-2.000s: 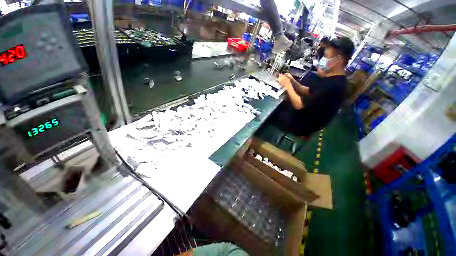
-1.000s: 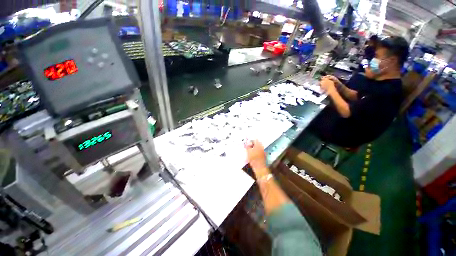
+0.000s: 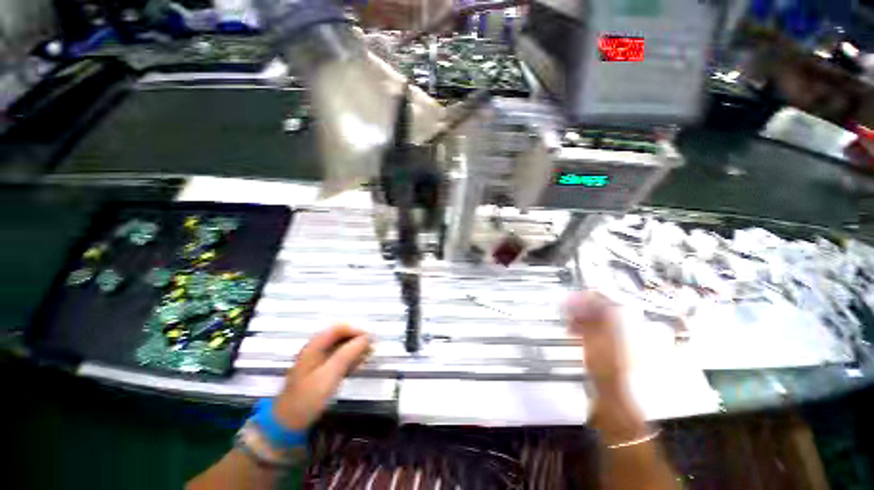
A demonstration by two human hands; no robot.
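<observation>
My left hand (image 3: 321,373), with a blue wristband, is over the front of the ribbed aluminium base (image 3: 316,287), left of the black soldering iron (image 3: 410,301). Its thumb and fingers are close together; whether something small is between them cannot be told. My right hand (image 3: 602,359) is blurred, over the right end of the base, fingertips near the white parts. I cannot tell what it holds. Green circuit boards with yellow parts (image 3: 196,306) lie in the black tray (image 3: 77,321) at left. White plastic parts (image 3: 747,263) lie heaped at right.
A grey controller with red digits (image 3: 637,81) and a green-digit counter (image 3: 594,179) stand behind the base. A translucent fume hood (image 3: 345,110) hangs above and left of the iron. A dark conveyor belt (image 3: 201,129) runs behind.
The view has swung left from the white parts and the other worker to the base and tray. My right hand has come back from the heap; my left hand has come into view.
</observation>
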